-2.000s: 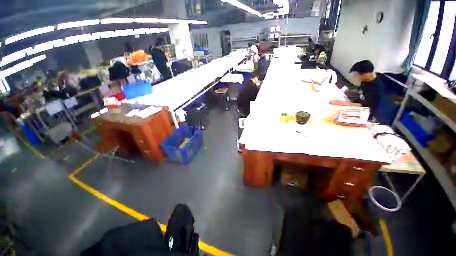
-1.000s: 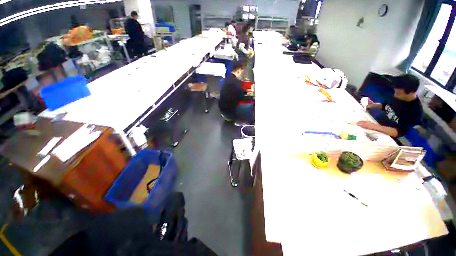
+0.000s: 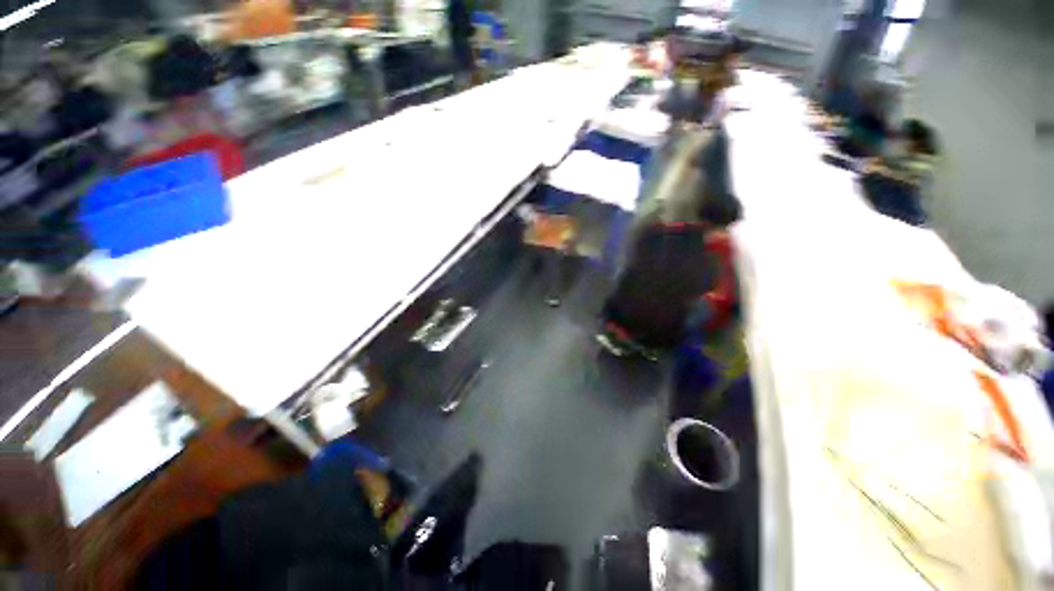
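Note:
Neither of my hands can be made out; only dark clothing (image 3: 260, 537) shows at the bottom left, blurred. Nearest in front of me is a brown wooden desk (image 3: 220, 462) at the lower left, with white sheets (image 3: 121, 450) lying on it. A blue container (image 3: 347, 458) on the floor beside the desk is mostly hidden by the dark clothing. A long white table (image 3: 347, 219) runs away from the desk, and another white table (image 3: 809, 312) runs along the right.
A blue plastic crate (image 3: 156, 206) sits at the left table's near end, with a red crate (image 3: 191, 150) behind it. In the aisle are a seated person in dark clothes (image 3: 661, 283), a stool (image 3: 549, 231), a round-rimmed bin (image 3: 703, 454) and a pale seat (image 3: 680, 560). More people are blurred farther back.
The view has moved forward into the aisle between the tables. The desk and seated person look nearer, and the plant pots on the right table have left the view.

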